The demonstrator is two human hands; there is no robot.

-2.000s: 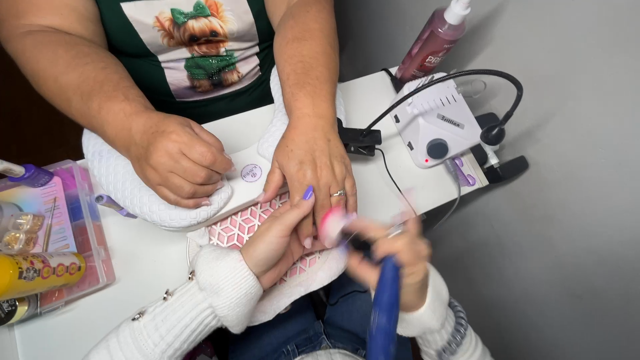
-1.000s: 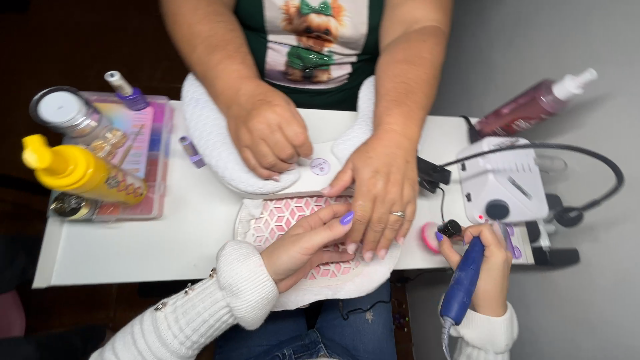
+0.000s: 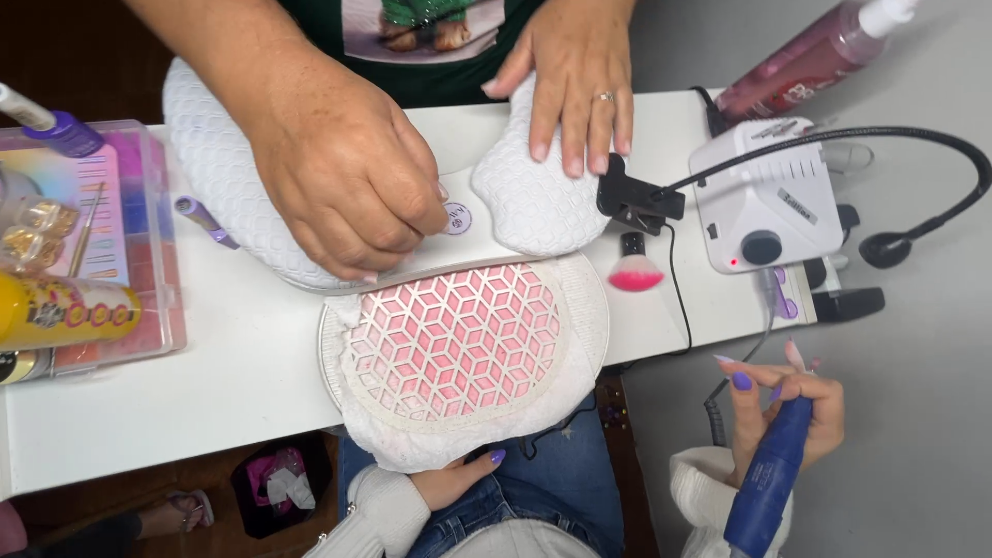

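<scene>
My right hand grips a blue electric nail drill handpiece off the table's right front side. Low in the view, my left hand rests near my lap, partly hidden under the edge of the white cloth; what its fingers do cannot be told. Above it lies the oval dust collector with a patterned grille. Behind that, the other person's right hand is curled on the white padded hand rest, and their left hand lies flat on its other pad. A pink-tipped brush lies to the right.
The white drill unit, a black gooseneck lamp with its clip, and a pump bottle of red liquid stand at the right. A plastic case, a yellow bottle and a purple-capped bottle are at the left.
My left hand has let go of the other person's hand and dropped toward my lap. Their left hand has moved back onto the pad. The brush now lies on the table, out of my right hand.
</scene>
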